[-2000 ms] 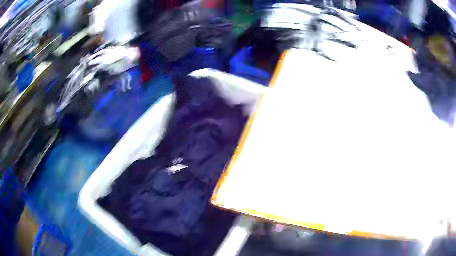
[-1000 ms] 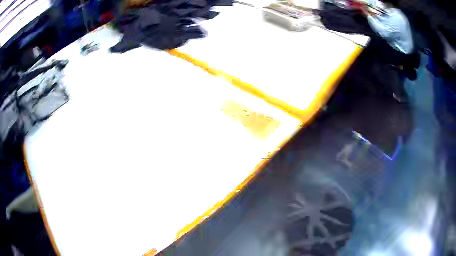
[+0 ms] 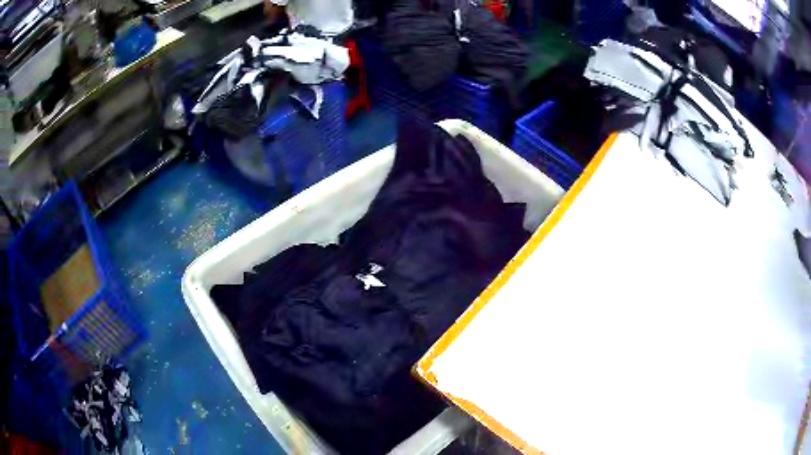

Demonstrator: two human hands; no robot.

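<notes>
A white tub [image 3: 301,211] with rounded corners stands in front of me on the floor, its right side partly hidden under the table corner. Dark garments [image 3: 391,320] lie heaped in it, with a small white mark on top. One dark piece lies up over the tub's far corner. The white work table [image 3: 622,320] with orange edge tape fills the right side. Neither of my hands is in view.
Black-and-white garment pieces [image 3: 685,124] lie on the table's far end; more top a blue crate [image 3: 307,133] behind the tub. A blue crate with brown cardboard [image 3: 76,284] stands at left on the blue floor [image 3: 187,355]. A narrow bench [image 3: 98,84] is at upper left.
The view swung over the white table a second ago and is now back on the tub, steadier and sharper than two seconds ago. No hand shows in any frame.
</notes>
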